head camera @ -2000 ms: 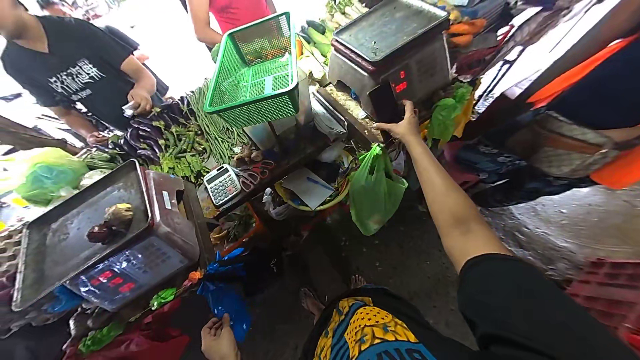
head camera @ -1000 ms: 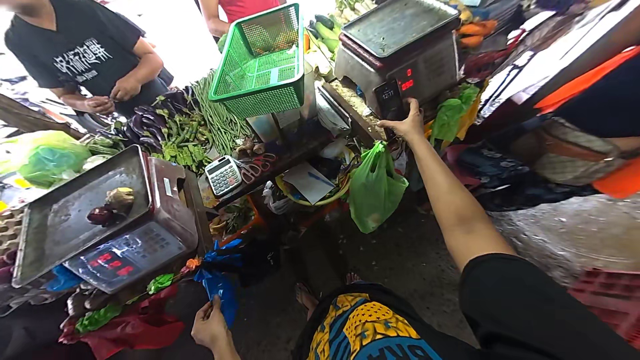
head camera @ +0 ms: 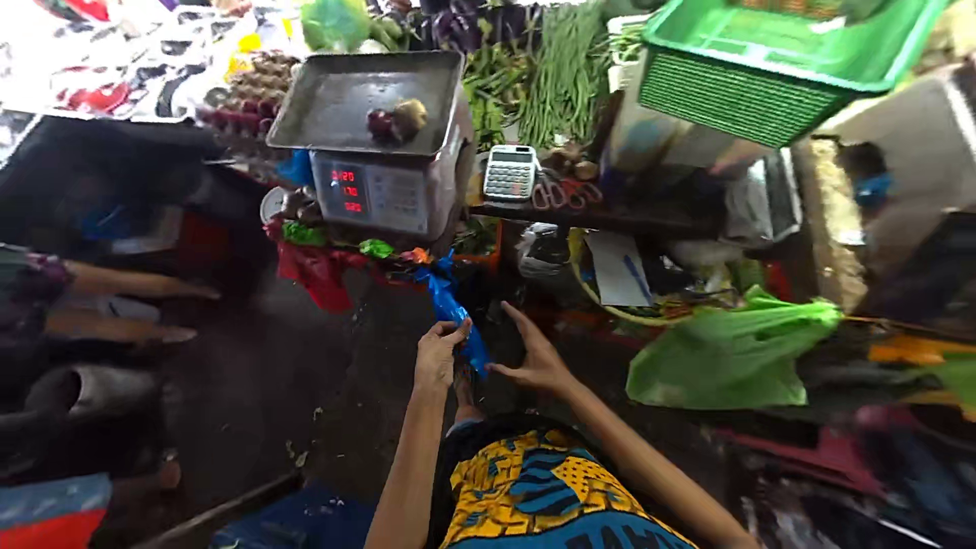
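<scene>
My left hand (head camera: 442, 352) pinches a hanging blue plastic bag (head camera: 453, 309) between thumb and fingers. To its right, my right hand (head camera: 534, 354) holds nothing, its fingers spread toward the bag. The blue bag hangs from the stall's front edge beside red, green and orange plastic bags (head camera: 324, 267). Above them stands a digital scale (head camera: 374, 191) with red digits and a metal pan (head camera: 343, 107); a dark red, roundish piece of produce (head camera: 383, 124) and a pale brown one (head camera: 410, 116) lie on the pan. A white calculator (head camera: 509, 174) sits right of the scale.
Scissors (head camera: 566, 195) lie beside the calculator. Long beans (head camera: 568, 72) and a green plastic basket (head camera: 747, 91) are behind. A yellow-rimmed container with paper (head camera: 616, 267) and a pen is below, left of a green plastic bag (head camera: 732, 354). Another person's arms (head camera: 126, 305) reach in at left.
My right hand has left the dark phone-like object by the right-hand scale and come beside my left hand. My left hand now grips the blue bag. The view has turned left.
</scene>
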